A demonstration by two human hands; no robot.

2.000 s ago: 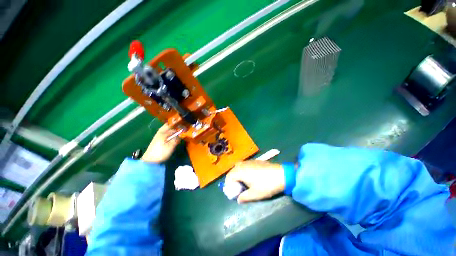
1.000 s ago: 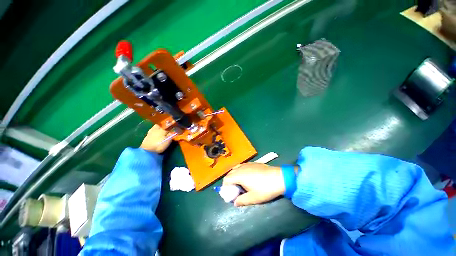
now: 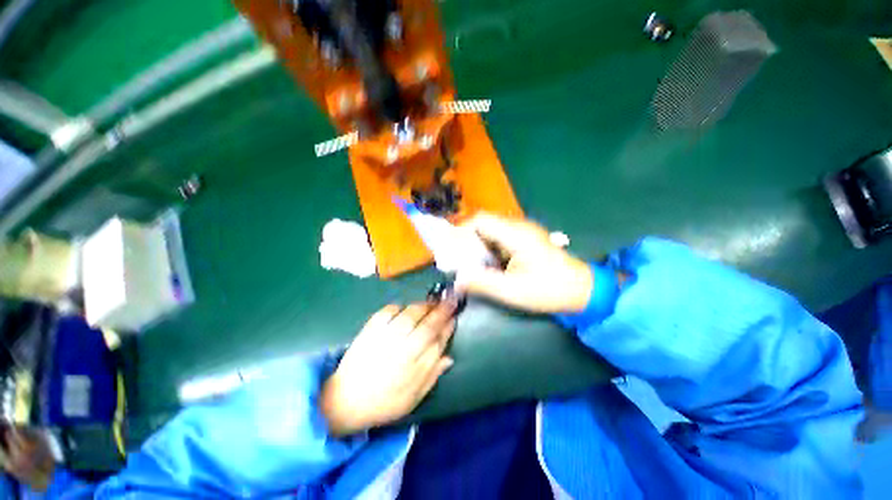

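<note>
My right hand (image 3: 518, 264) holds a white glue bottle (image 3: 440, 237). Its blue nozzle points up and left, just in front of the dark locating nest (image 3: 437, 198) on the orange base of the toggle press (image 3: 389, 227). My left hand (image 3: 391, 366) is below the base, its fingertips on a small dark shiny round workpiece (image 3: 445, 293) near the base's front edge. Fingers partly hide the workpiece; whether they grip it or only touch it is unclear. The picture is blurred and the press's top is cut off.
A crumpled white wipe (image 3: 346, 247) lies left of the base. A white box (image 3: 122, 273) and blue bench unit (image 3: 76, 376) stand at left. A grey perforated block (image 3: 711, 68) is at right rear, a black stand (image 3: 866, 200) at far right. Another person's hand (image 3: 27, 457) shows lower left.
My left hand has left the press's side and come down to the workpiece in front. My right hand has tilted the bottle, nozzle up toward the nest. The view has shifted, so the press appears higher.
</note>
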